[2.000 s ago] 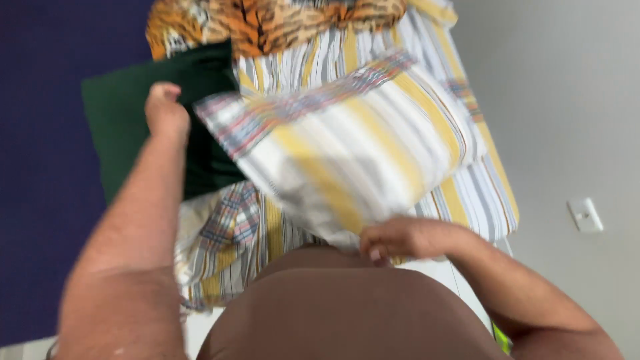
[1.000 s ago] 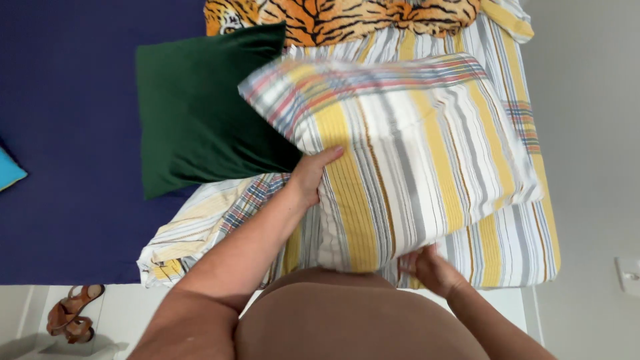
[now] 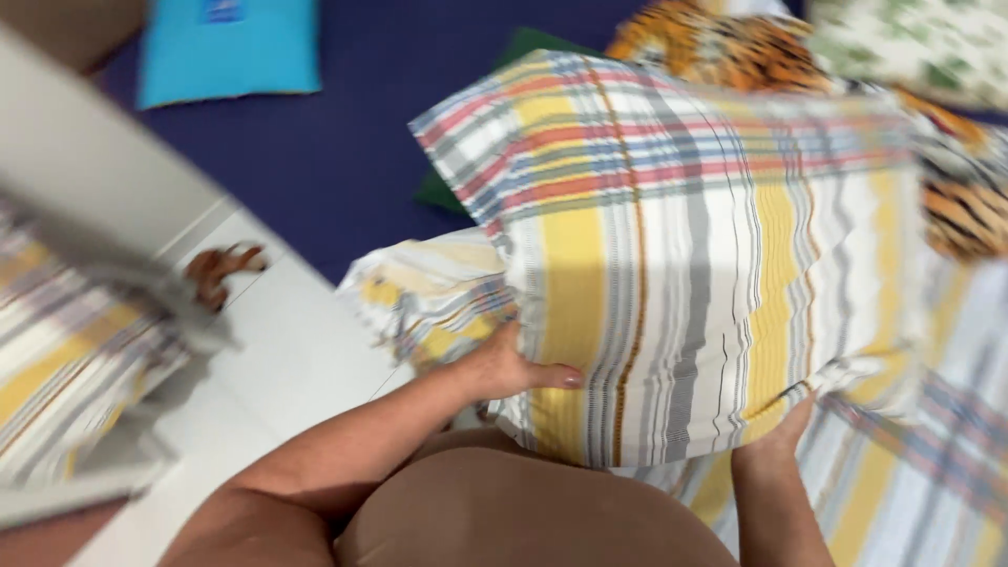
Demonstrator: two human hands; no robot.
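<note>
A pillow in a striped and plaid pillowcase [image 3: 669, 268] is held up in front of my body. My left hand [image 3: 516, 366] grips its left side, thumb on the front and fingers hidden behind. At the lower right edge, my right hand [image 3: 780, 433] holds the pillow from below, its fingers mostly hidden by the cloth. Behind the pillow, parts of a dark green cushion [image 3: 441, 193] show. A matching striped cloth [image 3: 441, 291] lies crumpled at the bed's edge, and more striped bedding [image 3: 874, 472] spreads at the right.
The bed has a dark blue sheet [image 3: 354, 102]. On it are a bright blue flat item [image 3: 228, 55], a tiger-print fabric [image 3: 732, 47] and a leaf-print pillow [image 3: 921, 47]. Brown sandals [image 3: 220, 272] lie on white floor tiles [image 3: 291, 346]. More striped fabric [image 3: 63, 339] is at the far left.
My left hand has gone from the green cushion two seconds ago to the striped pillow, which both hands now hold. The view has swung left, showing the floor and the blue item.
</note>
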